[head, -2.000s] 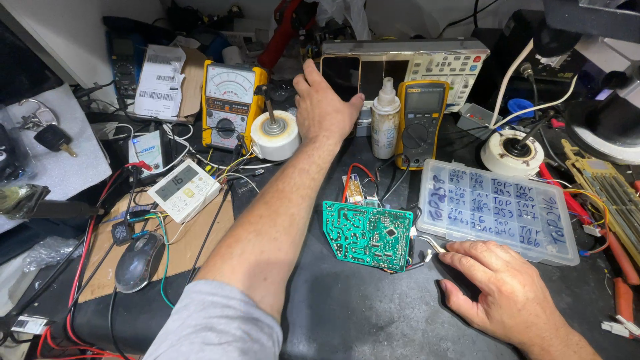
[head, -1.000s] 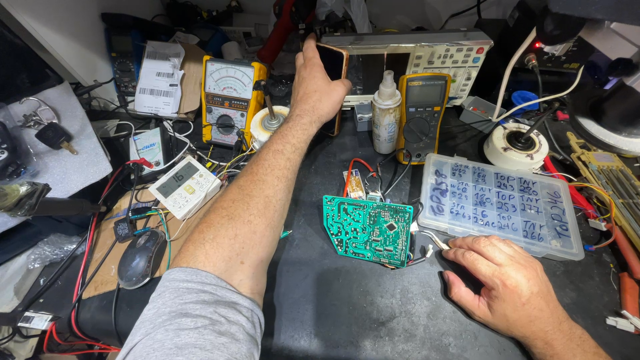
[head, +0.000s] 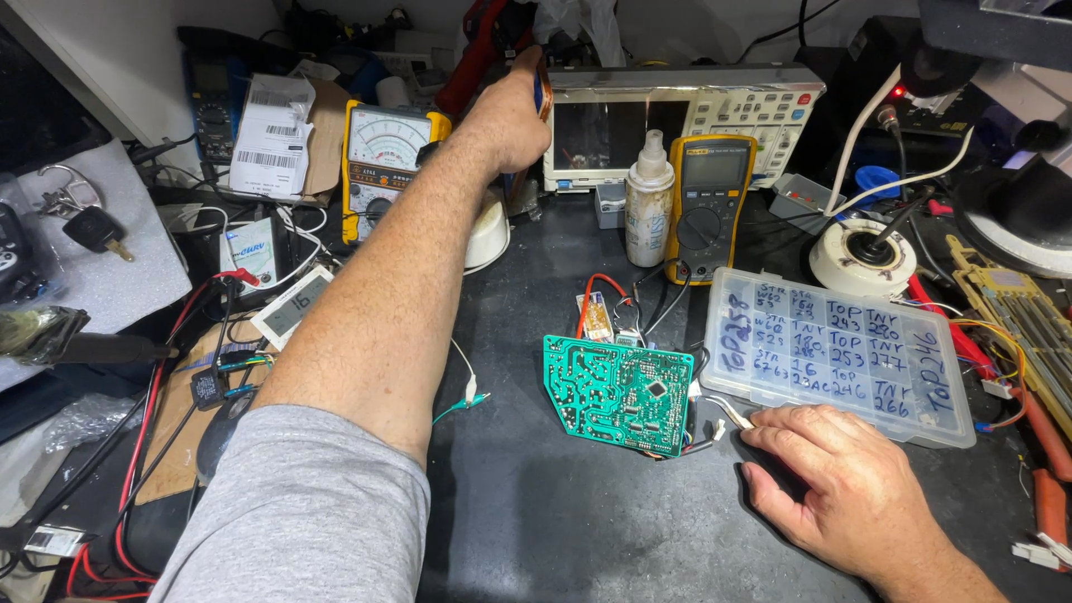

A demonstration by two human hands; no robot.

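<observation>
My left hand (head: 512, 117) reaches far forward at the left end of a bench oscilloscope (head: 620, 138). It grips a smartphone (head: 544, 92), seen nearly edge-on. My right hand (head: 825, 477) rests on the dark bench, its fingertips at the white wire connector (head: 724, 410) beside a green circuit board (head: 615, 394). The board lies with its solder side up, a red wire loop and small parts behind it. Touching the hand's far side is a clear plastic parts box (head: 837, 356) with handwritten part codes. A yellow digital multimeter (head: 710, 205) and a spray bottle (head: 649, 205) stand behind the board.
An analog multimeter (head: 385, 159) stands at the back left, partly behind my forearm. Further left are a thermostat-like display (head: 295, 308), tangled cables and keys (head: 96, 226). A green alligator clip (head: 471, 400) lies on the bench. A white round motor (head: 863, 255) sits at the right.
My left hand, with the phone in it, has moved further back, and the phone has turned from face-on to edge-on. My right hand has stayed by the wire connector.
</observation>
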